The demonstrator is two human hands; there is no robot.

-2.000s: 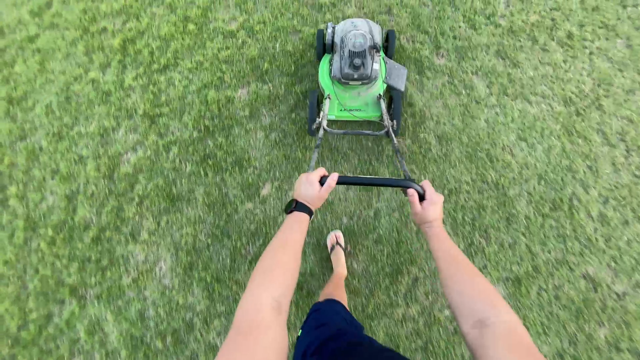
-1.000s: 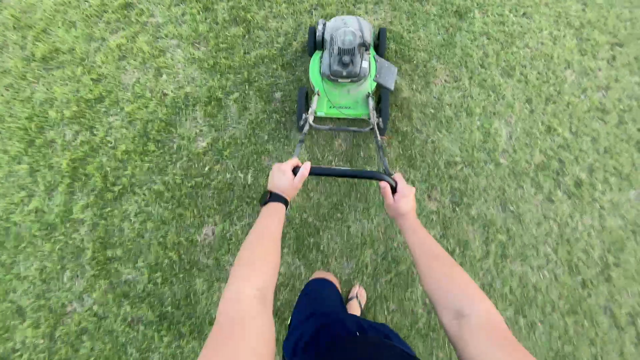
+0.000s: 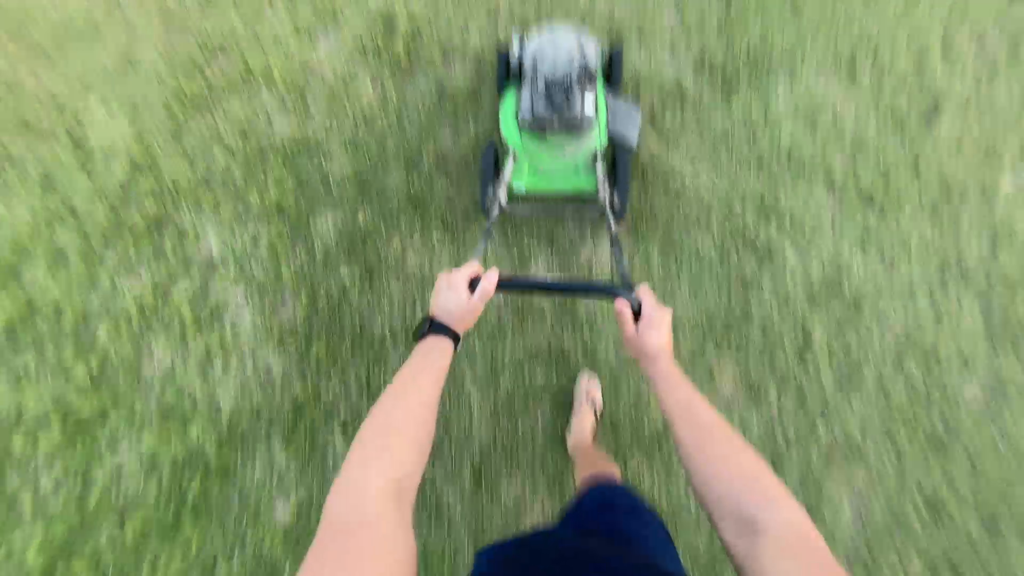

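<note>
My left hand [image 3: 462, 298] grips the left end of the black push handle [image 3: 560, 286] of a lawn mower, its thumb lying over the bar. At the handle's right end, where it bends down, my right hand [image 3: 646, 324] is closed around it. Two metal side rods run forward from the handle to the mower's green deck [image 3: 556, 164]. On the deck sits a grey and black engine [image 3: 558, 80], blurred by motion. A grey discharge chute flap [image 3: 624, 122] sticks out at the deck's right side. Black wheels [image 3: 490, 178] stand at the deck's corners. A black watch [image 3: 437, 330] is on my left wrist.
Grass [image 3: 240, 320] surrounds the mower on all sides, streaked by motion blur. My foot in a flip-flop [image 3: 586, 406] is on or just over the grass behind the handle, between my arms. Dark blue shorts [image 3: 592, 536] show at the bottom edge.
A foot now reaches forward behind the handle; one second ago a foot was close to the shorts. Both hands have kept hold of the handle throughout.
</note>
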